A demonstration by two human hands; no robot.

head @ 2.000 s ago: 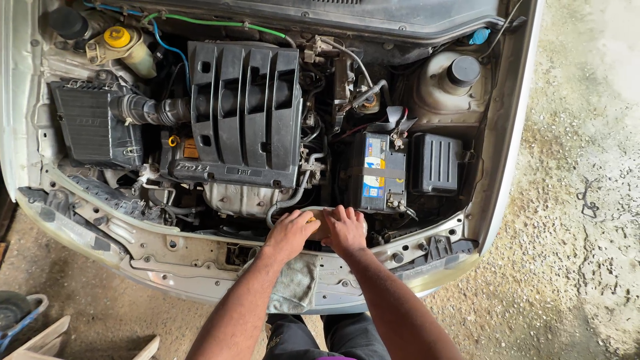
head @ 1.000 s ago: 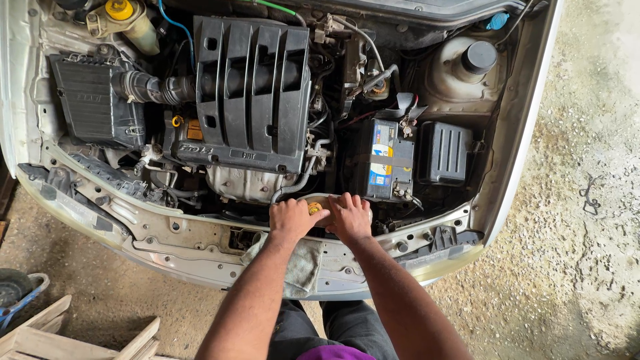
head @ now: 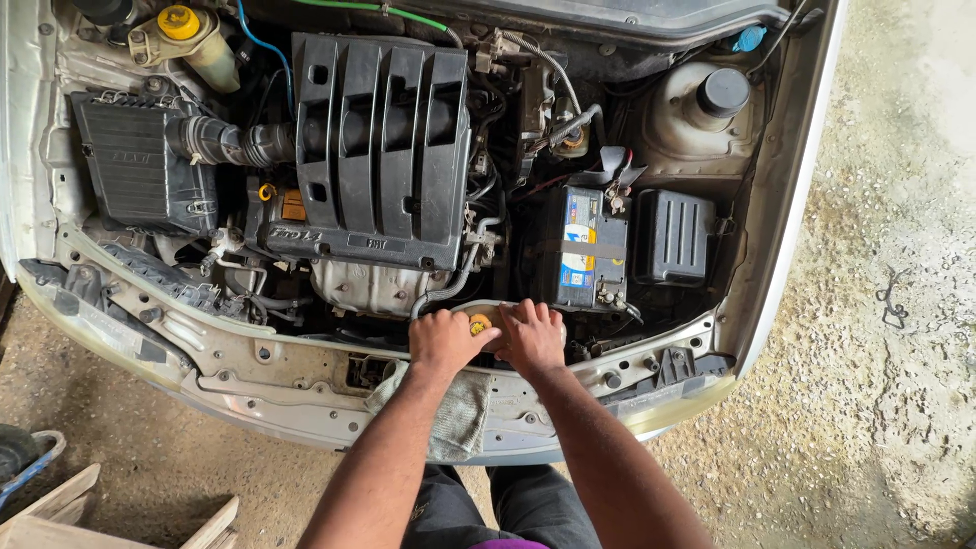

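At the front of the engine bay, just behind the front crossmember, both hands rest on a pale coolant tank that has a yellow-orange cap. My left hand lies at the tank's left side, its thumb and fingers against the cap's edge. My right hand is on the tank's right part, fingers bent over its top, not on the cap. Whether either hand grips the tank is partly hidden. A grey cloth hangs over the crossmember below my left wrist.
Behind the hands sit the black engine cover and a grey metal heat shield. The battery and a black lidded box stand to the right, the air filter box to the left. Wooden boards lie at lower left.
My left hand has shifted slightly left, so that the cap shows more plainly between the hands. The right hand stays on the tank. The view has moved a little.
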